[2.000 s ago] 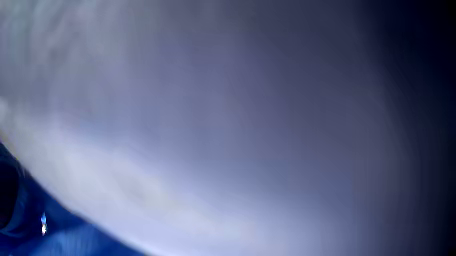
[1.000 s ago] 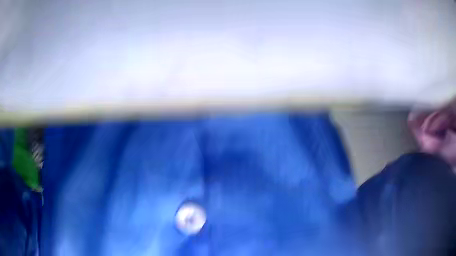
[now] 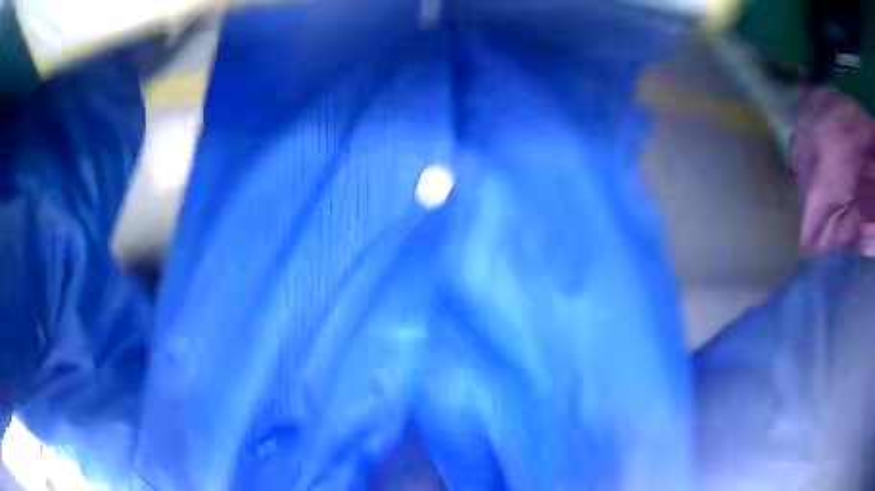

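The front of my blue workwear (image 3: 413,288) fills the middle of the view, with a round white button (image 3: 434,186). A dark blue sleeve (image 3: 72,192) is at the left; my left hand is not visible. A greyish-blue sleeve (image 3: 782,374) is at the lower right. Above it, at the right edge, is a blurred pinkish shape (image 3: 833,173); I cannot tell if it is my right hand or cloth. No held thing can be made out.
Part of the white mat (image 3: 106,24) with a yellow edge shows at the top left. Green bench surface (image 3: 772,34) and a black object (image 3: 837,34) are at the top right. Pale floor or background shows on both sides of the clothing.
The view has tipped down from the white surface to my clothing. The mat has slid to the top edge, and the left sleeve shows more. The picture remains blurred.
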